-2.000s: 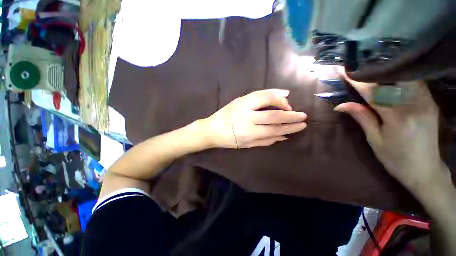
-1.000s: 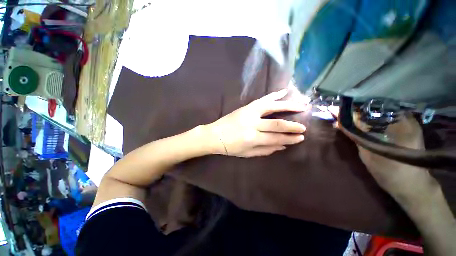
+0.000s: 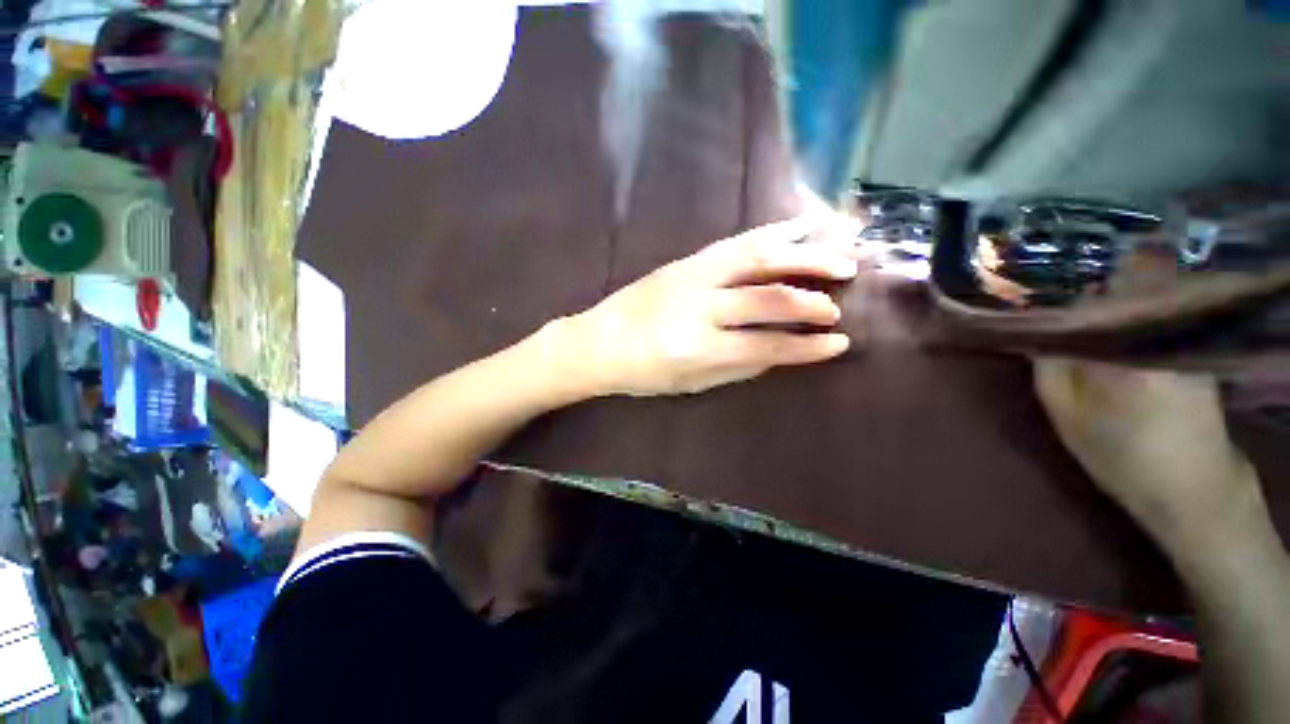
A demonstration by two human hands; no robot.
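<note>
A dark brown garment panel (image 3: pixel 467 269) lies flat across the white table, its curved edge at upper left. My left hand (image 3: pixel 707 318) rests palm down on it, fingers slightly apart, fingertips just left of the bright light by the needle area. The grey-white sewing machine head (image 3: pixel 1047 99) with a blue patch fills the upper right. Shiny metal parts (image 3: pixel 1047 248) show under it. My right hand (image 3: pixel 1132 410) is on the cloth at the right; a dark curved guard (image 3: pixel 1132 328) crosses over it and hides most of its fingers. Whether it holds anything cannot be seen.
The table edge (image 3: pixel 764 526) runs before my body. A taped cardboard strip (image 3: pixel 269 198) and a beige device with green centre (image 3: pixel 85 219) are at left. Brown cloth (image 3: pixel 509 530) hangs below my left forearm. A blue basket (image 3: pixel 149 396) and red container (image 3: pixel 1118 644) show lower down.
The dark tool seen by my right hand earlier no longer shows. My right fingers are now mostly behind the guard. The panel's near edge has shifted up, baring the table edge. My left hand stays on the cloth.
</note>
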